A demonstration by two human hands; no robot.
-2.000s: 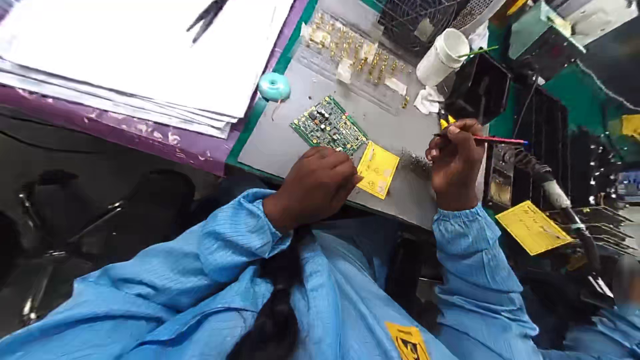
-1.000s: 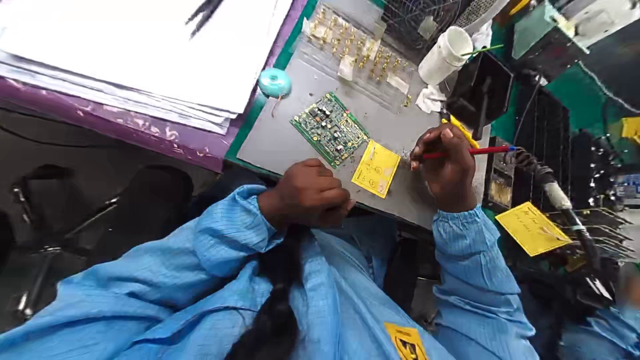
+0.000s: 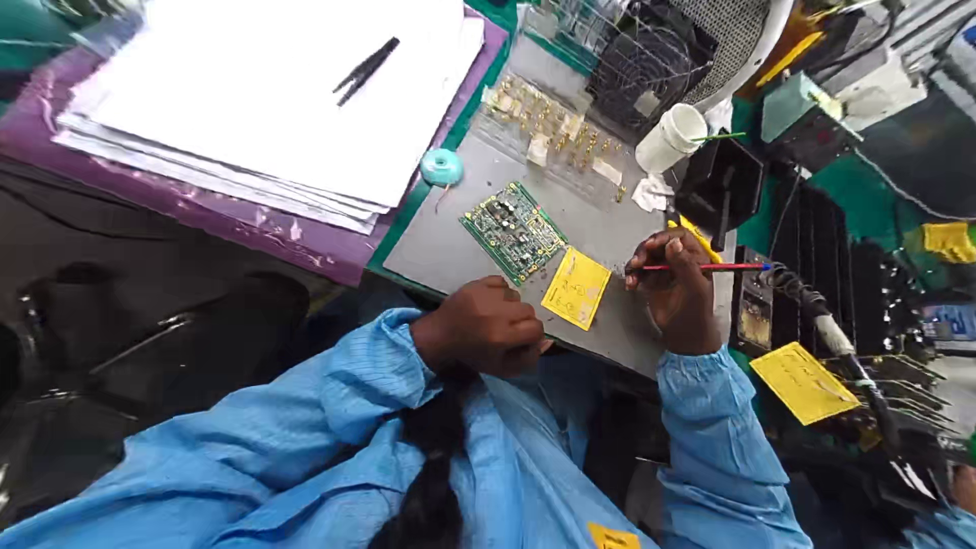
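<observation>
My left hand [image 3: 488,324] rests with curled fingers at the near edge of the grey work surface; whether anything is inside it cannot be seen. Just beyond it lies a green circuit board [image 3: 515,232], populated with small parts. A yellow card [image 3: 576,288] with handwriting lies against the board's right corner. My right hand [image 3: 675,286], palm partly up, holds a red pen [image 3: 717,267] with a blue end, pointing right. Behind that hand is a yellow-handled tool [image 3: 698,235], partly hidden.
A turquoise roll [image 3: 441,167] sits left of the board. Beyond are a clear tray of brass-coloured parts [image 3: 564,137], a white cup [image 3: 671,137] and crumpled tissue [image 3: 652,193]. Black tweezers [image 3: 366,70] lie on stacked paper [image 3: 252,99]. A second yellow card [image 3: 804,383] is at right.
My left hand has drawn back from the board and the yellow card toward the near edge. My right hand has turned, its fingers now opened more around the red pen.
</observation>
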